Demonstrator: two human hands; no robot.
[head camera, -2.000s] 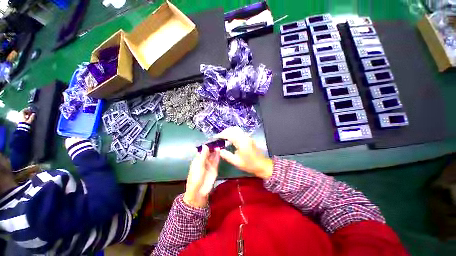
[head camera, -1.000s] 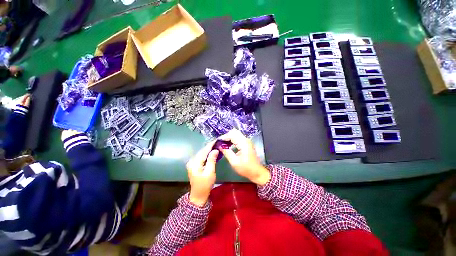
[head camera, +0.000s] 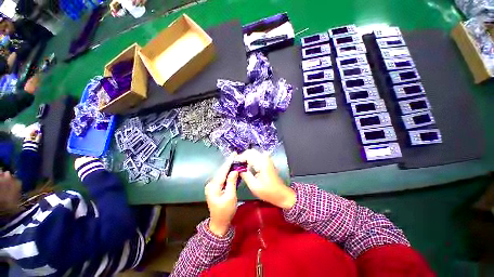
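A small dark purple-black module (head camera: 239, 167) is held between the fingertips of both hands, above the bench's front edge. My left hand (head camera: 222, 197) grips it from the left and my right hand (head camera: 266, 179) from the right. The fingers cover much of it. Just beyond are the crinkled clear-purple bagged modules (head camera: 252, 103), a loose pile of tiny grey keypads (head camera: 199, 120) and a tangled pile of silver-grey front housings (head camera: 142, 142). Silver devices (head camera: 362, 96) with dark windows lie in three columns at the right.
Black foam mats (head camera: 314, 140) lie under the devices. Open cardboard boxes (head camera: 177, 51) and a blue tray (head camera: 92, 142) stand at left, a tool tray (head camera: 268, 33) at the back. Another box (head camera: 472, 54) stands far right. A person in a striped sleeve (head camera: 95, 173) works at left.
Both hands have closed in around the module, which now shows less than two seconds ago. The camera view has shifted slightly. The neighbour's left-side hand has moved a little.
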